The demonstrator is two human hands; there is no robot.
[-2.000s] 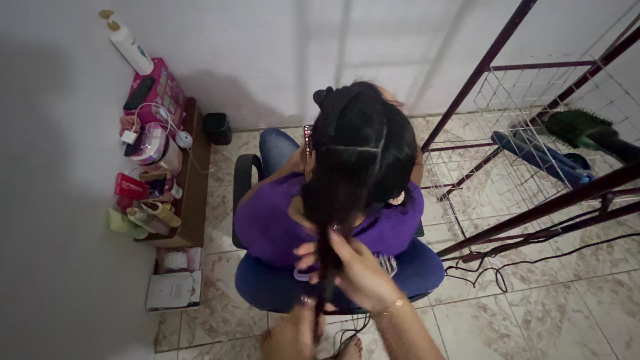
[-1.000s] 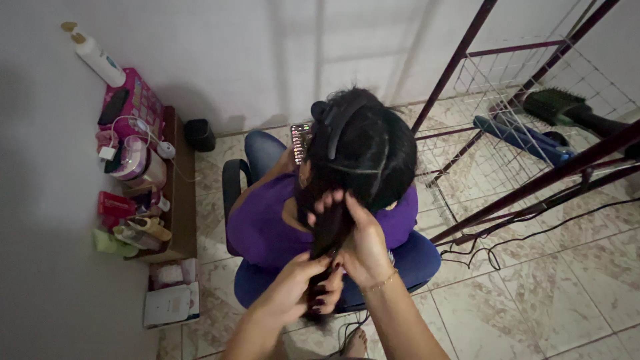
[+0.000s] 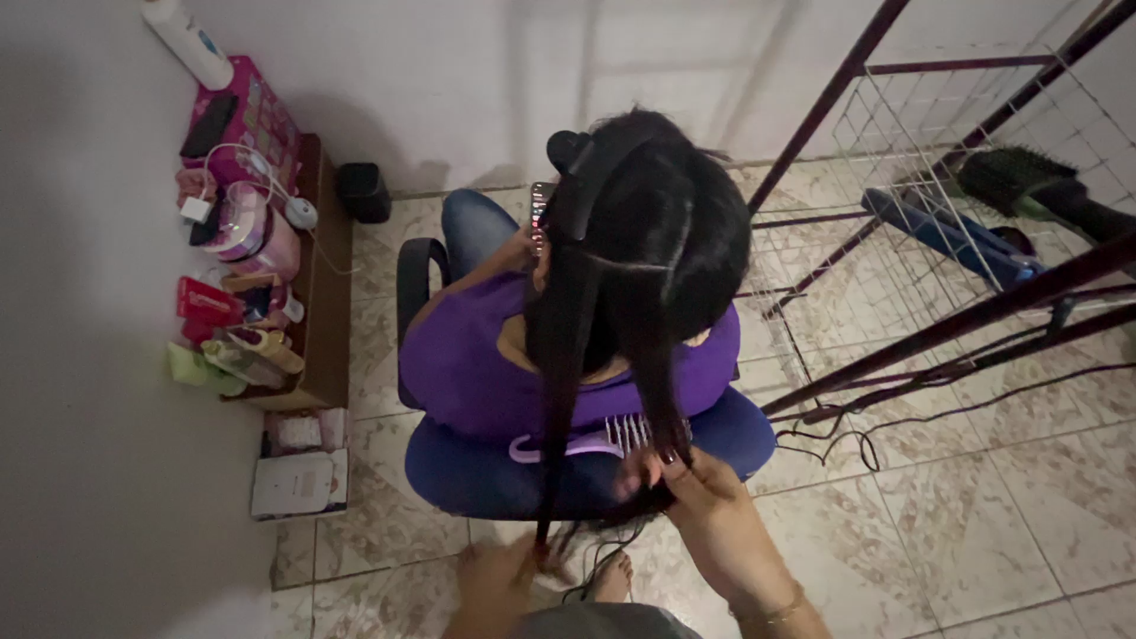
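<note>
A person in a purple top (image 3: 461,364) sits on a blue-backed chair (image 3: 470,479), seen from behind. Their dark hair (image 3: 701,213) is parted, and a black hair clip (image 3: 581,191) sits at its upper left. Two lengths of hair hang apart over the back. My left hand (image 3: 506,572), blurred low in the frame, holds the end of the left section (image 3: 561,399). The right section (image 3: 646,373) is gripped near its lower part by my right hand (image 3: 697,488). A lilac wide-tooth comb (image 3: 590,446) lies between the purple top and the chair back, partly behind the hair.
At left, a brown shelf unit (image 3: 328,293) bears bottles, jars and a pink box (image 3: 266,115). A black container (image 3: 363,193) stands beside it. On the right, a metal rack (image 3: 821,106) holds a hair brush (image 3: 1012,182) and a blue hair straightener (image 3: 941,235). Cables (image 3: 852,435) trail on the tiles.
My hands were close together on one gathered length of hair; now they are apart, each on its own section. The left hand has moved lower. The comb shows more fully.
</note>
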